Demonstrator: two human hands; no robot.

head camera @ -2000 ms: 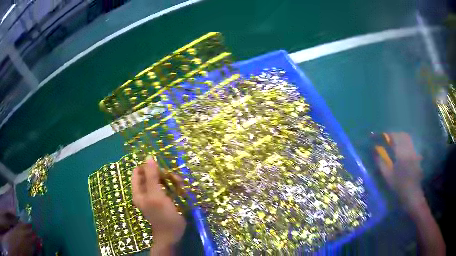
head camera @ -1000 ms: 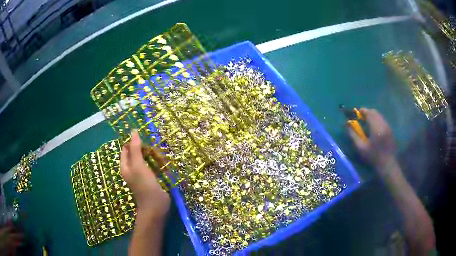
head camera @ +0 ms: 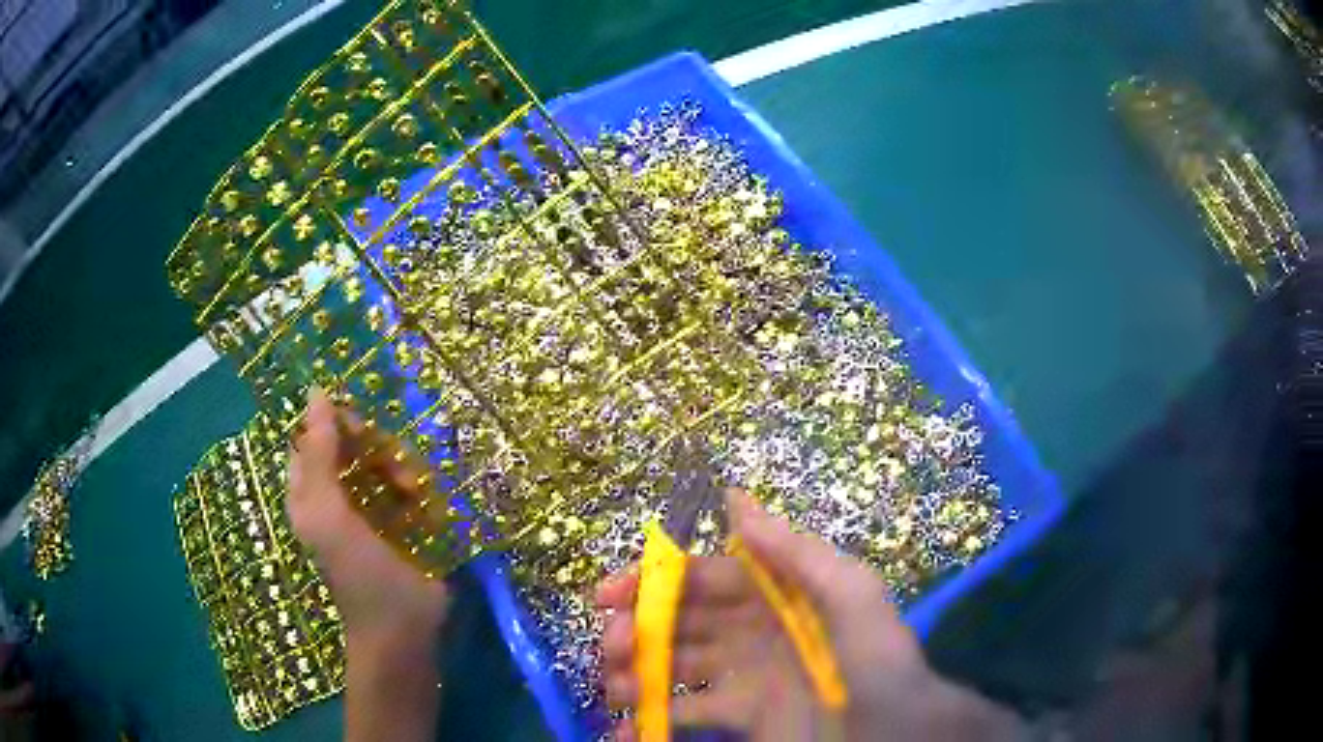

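Observation:
My left hand (head camera: 363, 536) grips a gold parts frame (head camera: 385, 189) by its lower left edge and holds it up over the blue parts tray (head camera: 929, 341). Small parts sit in rows on the frame. My right hand (head camera: 769, 623) holds side cutters (head camera: 660, 616) with yellow-orange handles spread apart. Their dark jaws point up at the frame's lower edge, over the tray; whether they touch the frame I cannot tell. The tray is full of loose gold and silvery parts (head camera: 813, 420).
Stacked uncut frames (head camera: 261, 594) lie left of the tray, partly behind my left hand. A small loose pile (head camera: 52, 515) lies at the far left. A gold lattice bundle (head camera: 1233, 203) lies at the upper right. A white line (head camera: 885, 29) crosses the green table.
My right hand has moved left with the side cutters, from beside the tray to over it. The held frame sits further up and left in view and shows more sharply.

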